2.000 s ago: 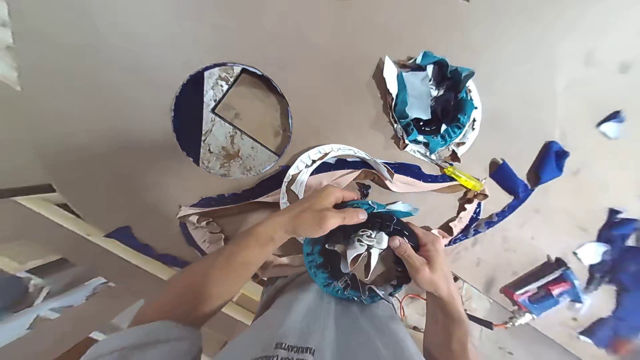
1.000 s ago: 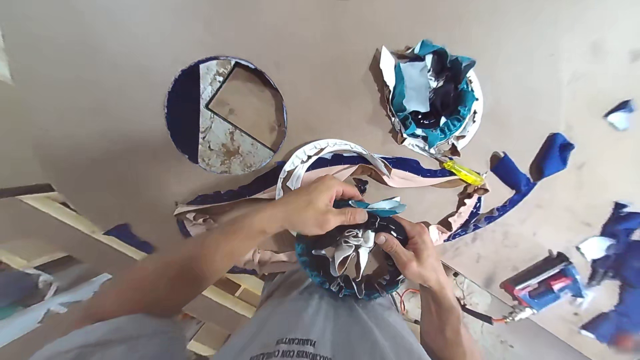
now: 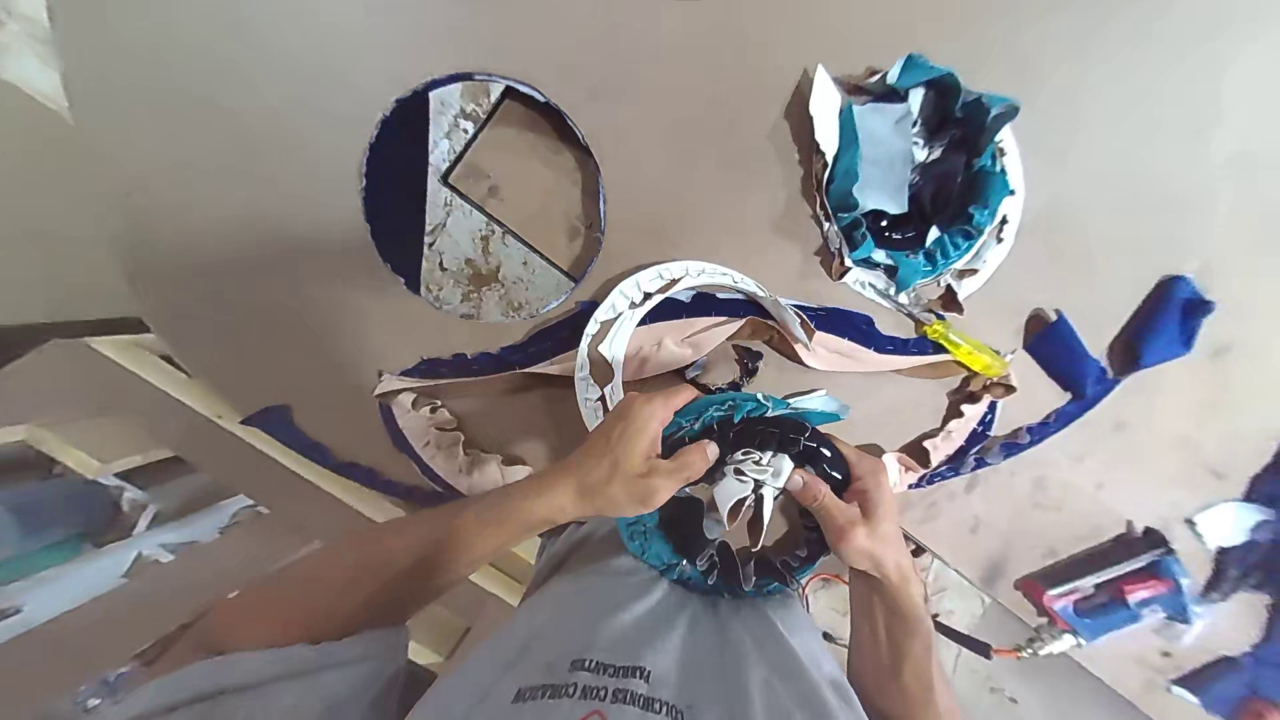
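A ring covered in teal and black fabric is held close against my grey shirt, with pale fabric strips bunched at its middle. My left hand grips its upper left rim, thumb on the black inner fabric. On the right side, my right hand holds the rim, its thumb pressing by the pale strips. Just beyond the ring lie a white stapled curved band and a long navy and pink fabric-covered frame. The undersides of both hands' fingers are hidden.
A round board with an angular cutout lies at the upper left. At the upper right sits another ring with teal and white fabric, and near it a yellow-handled tool. A pneumatic stapler with hose, and blue fabric scraps, lie at right.
The ring stays in both hands. Its near teal edge shows more than one second ago, and my right thumb has shifted slightly along the pale strips.
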